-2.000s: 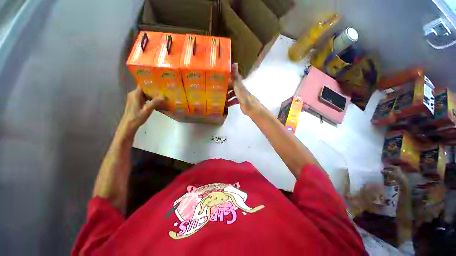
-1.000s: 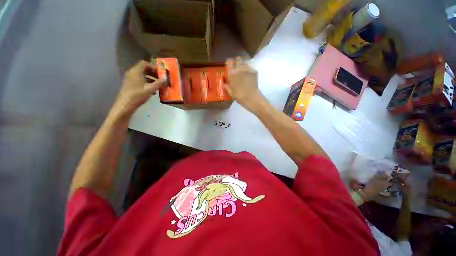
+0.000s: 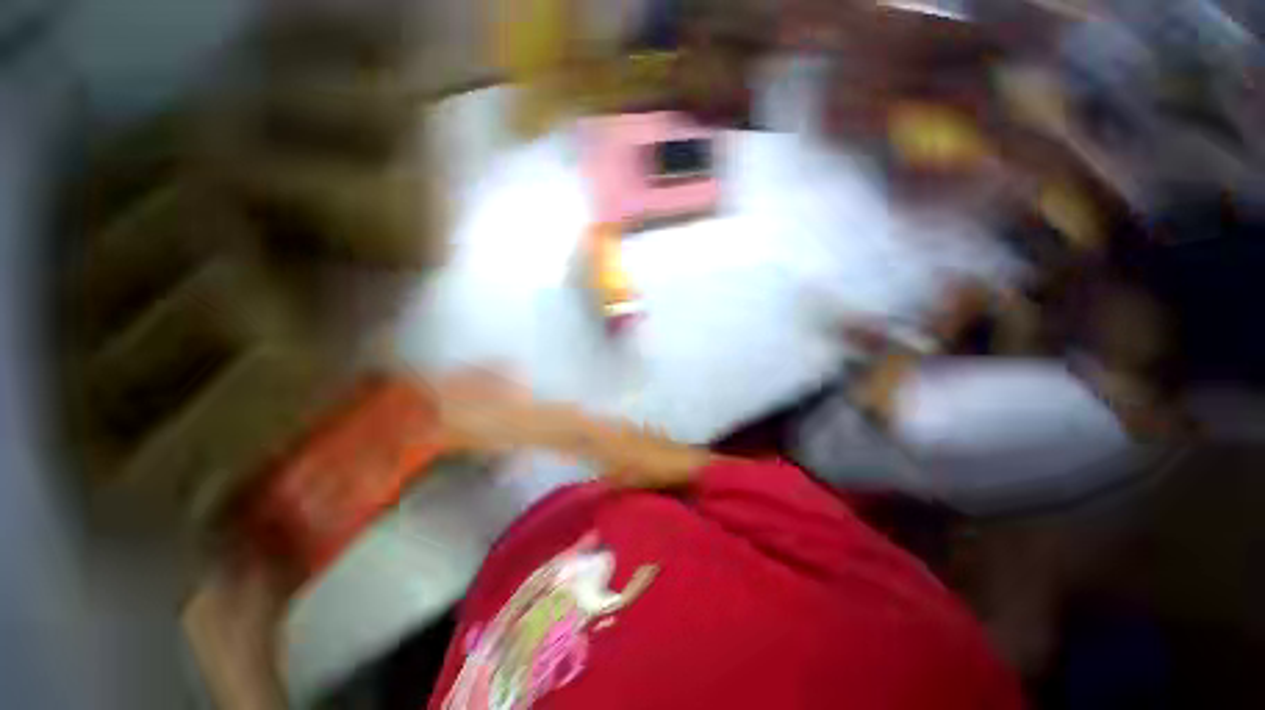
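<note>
The frame is strongly blurred. A carton with orange product boxes [image 3: 347, 472] in it stands at the table's left part; its brown rim cannot be made out clearly. My left hand [image 3: 236, 603] is at its near left end, blurred. My right hand [image 3: 479, 405] is at its far right end, blurred. Whether the fingers grip the carton or only touch it cannot be told.
Brown cartons [image 3: 194, 333] stand at the left. A pink notebook [image 3: 617, 160] with a dark phone [image 3: 681, 158] and a single orange product box [image 3: 611, 271] lie on the white table [image 3: 721, 319]. Another person's blurred arm and a pale item [image 3: 1013, 416] are at the right.
The view has swung right, so the carton now shows at lower left. The orange box that stuck up at the left end no longer shows separately. Both hands remain near the carton's ends.
</note>
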